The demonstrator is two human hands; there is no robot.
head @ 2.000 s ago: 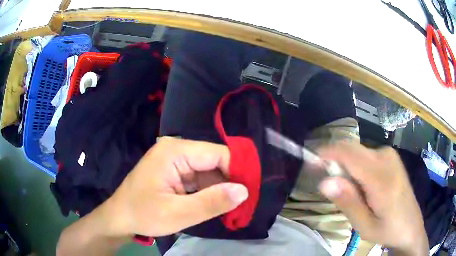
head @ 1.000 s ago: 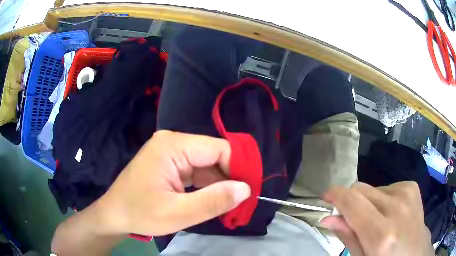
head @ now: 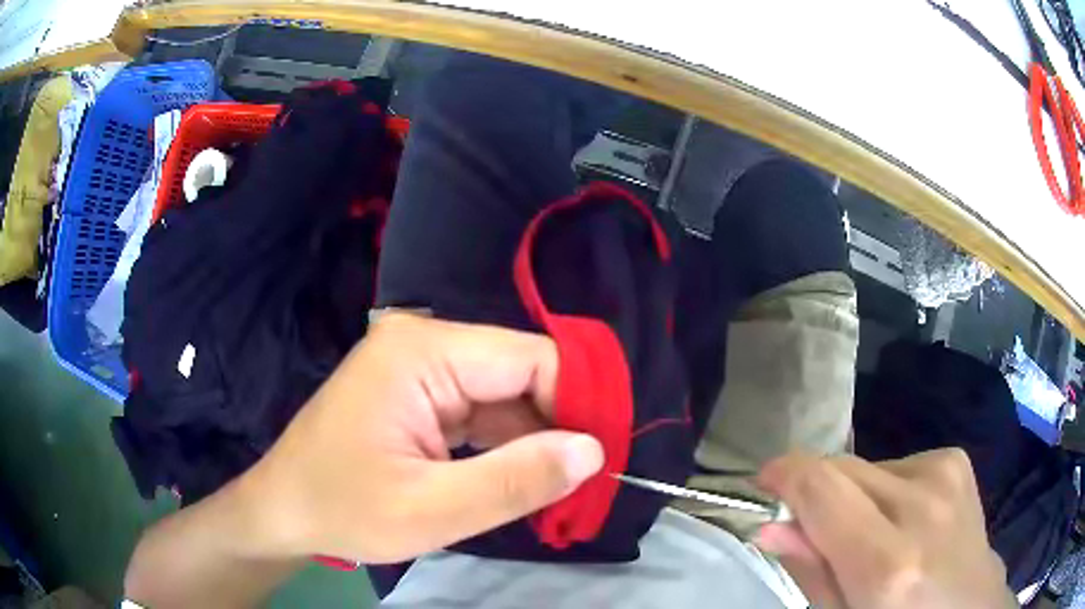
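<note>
My left hand (head: 416, 440) pinches the red trim (head: 591, 405) between thumb and fingers. The trim loops up and around, joined to a dark garment body (head: 607, 268) on my lap. My right hand (head: 886, 529) holds a thin silver needle (head: 696, 494) by its short pale handle. The needle points left and its tip meets the trim's right edge beside my left thumb; whether it is inside the fabric cannot be told. A fine red thread (head: 660, 424) runs right from the trim over the dark cloth.
A white table with a wooden edge (head: 619, 77) crosses the top. Red-handled scissors (head: 1054, 137) lie on it at right. At left, a dark garment pile (head: 256, 274) covers part of a red basket (head: 226, 117), beside a blue basket (head: 101, 226). More dark cloth (head: 952, 410) lies at right.
Two seconds ago the needle was raised, blurred and off the trim; it then came down to the trim's edge. Since one second ago the hands and needle have shifted only slightly.
</note>
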